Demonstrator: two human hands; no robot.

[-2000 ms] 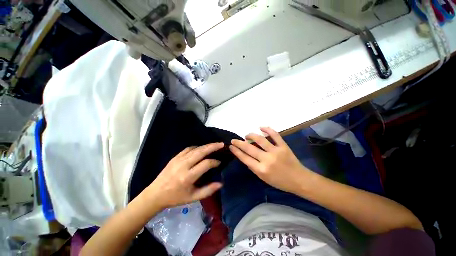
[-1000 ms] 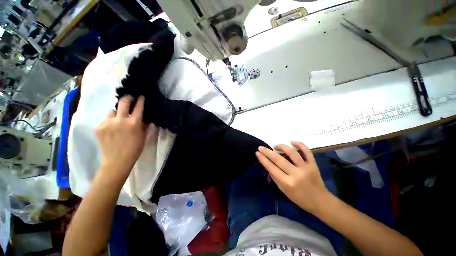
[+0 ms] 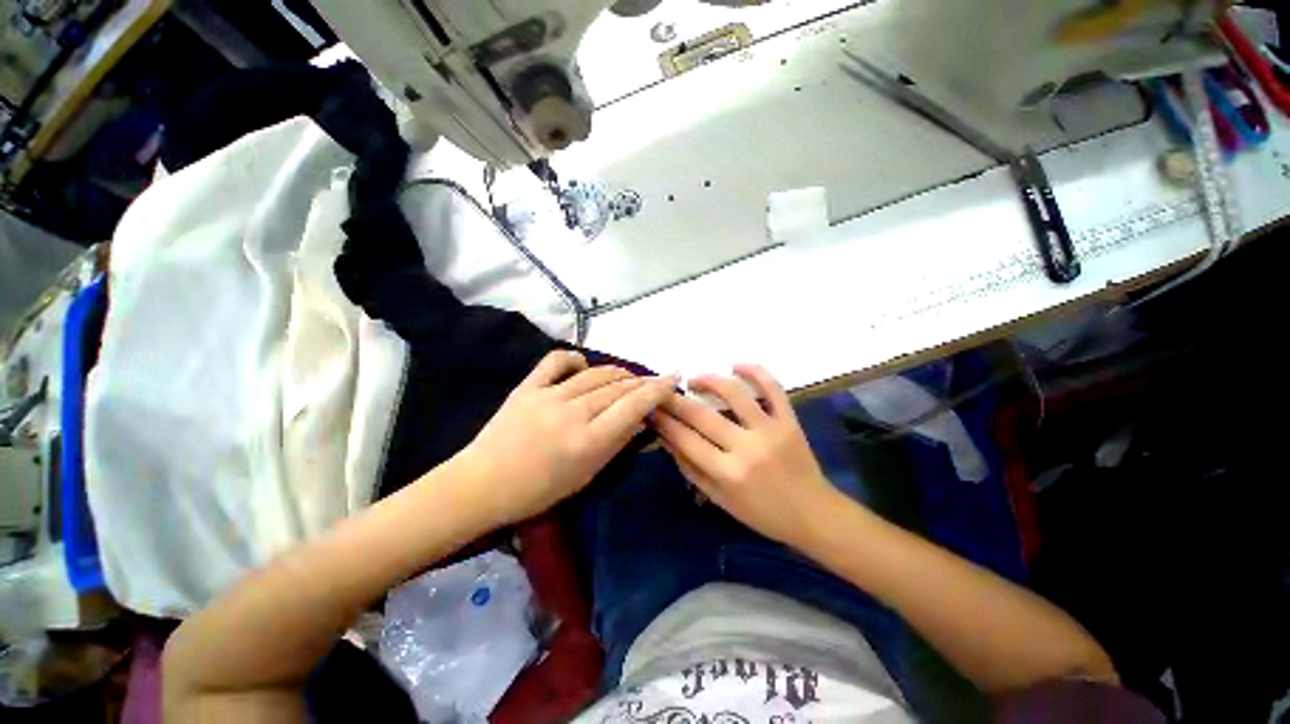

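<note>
The black cloth panel [image 3: 474, 349] runs from the upper left, bunched, down to the table's front edge. White and cream cloth [image 3: 212, 354] is heaped to its left. My left hand [image 3: 559, 431] and my right hand [image 3: 739, 450] meet at the black cloth's right end, fingertips pinching its edge close together, just off the table edge. The sewing machine head [image 3: 481, 71] stands above, its presser foot and needle area [image 3: 573, 205] away from my fingers. No cloth edge between my fingertips shows clearly.
Thread snips [image 3: 1044, 219] lie on the bed at the right, near a white pad [image 3: 798, 214]. A printed ruler strip [image 3: 990, 269] runs along the wooden edge. Scissors handles and white tape hang at far right. A blue bin [image 3: 82, 424] is at left. A clear plastic bag [image 3: 460, 629] lies below.
My left hand has moved right and down from the bunched black cloth to beside my right hand. The black cloth now lies in a narrower, folded strip toward my fingers. The camera view has shifted.
</note>
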